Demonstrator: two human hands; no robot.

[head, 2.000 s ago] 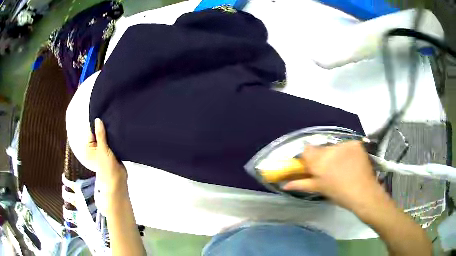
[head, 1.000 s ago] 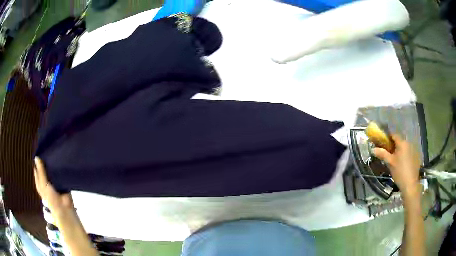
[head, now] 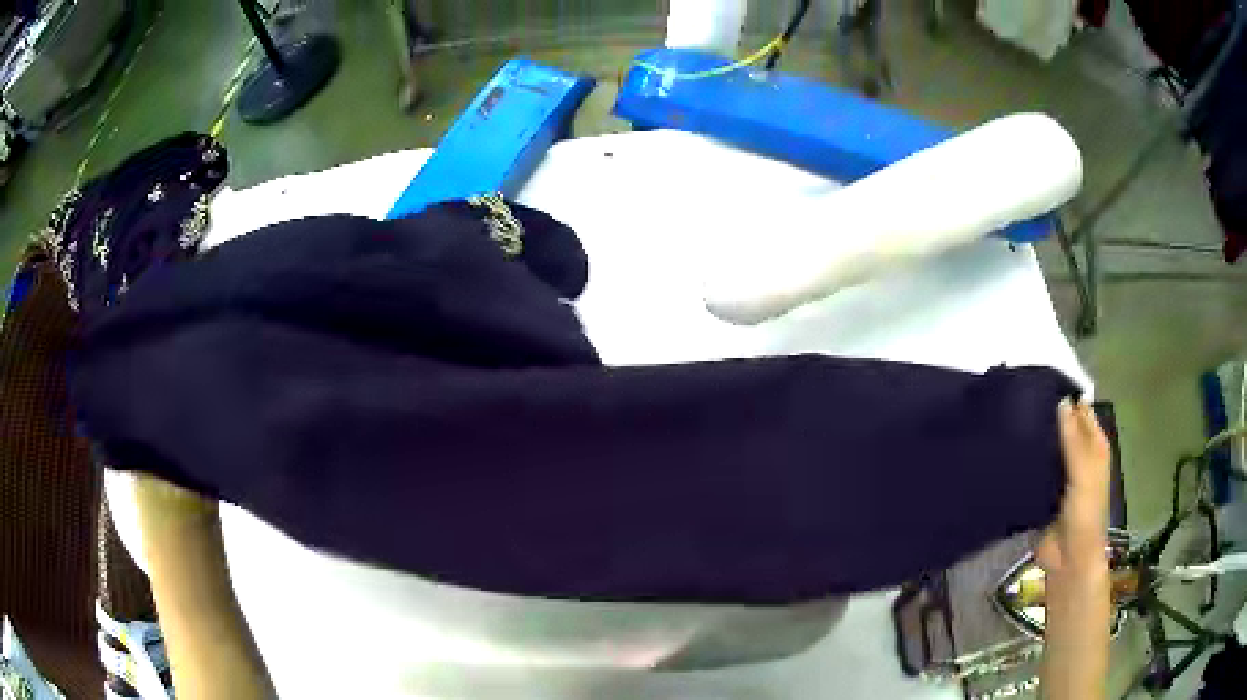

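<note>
The dark garment [head: 656, 465] is stretched sideways above the white table cover [head: 520, 656]. Its long plain part hangs in a shallow curve between my hands. My right hand [head: 1078, 479] grips the narrow end at the right. My left hand [head: 171, 499] is at the garment's left end, its fingers hidden under the cloth. The steam iron [head: 1026, 588] sits on the grey iron rest [head: 964, 629] at the lower right, partly hidden behind my right wrist.
A white sleeve arm [head: 916, 219] stands at the far side. Blue metal beams [head: 499, 130] lie behind the table. A dark embroidered pile [head: 137, 219] is at the far left, above a brown ribbed surface [head: 34, 479]. A round black base [head: 287, 78] stands on the floor.
My right hand has let go of the iron on its rest and taken hold of the garment's right end. The garment's long part is now lifted and stretched. The view has tilted up.
</note>
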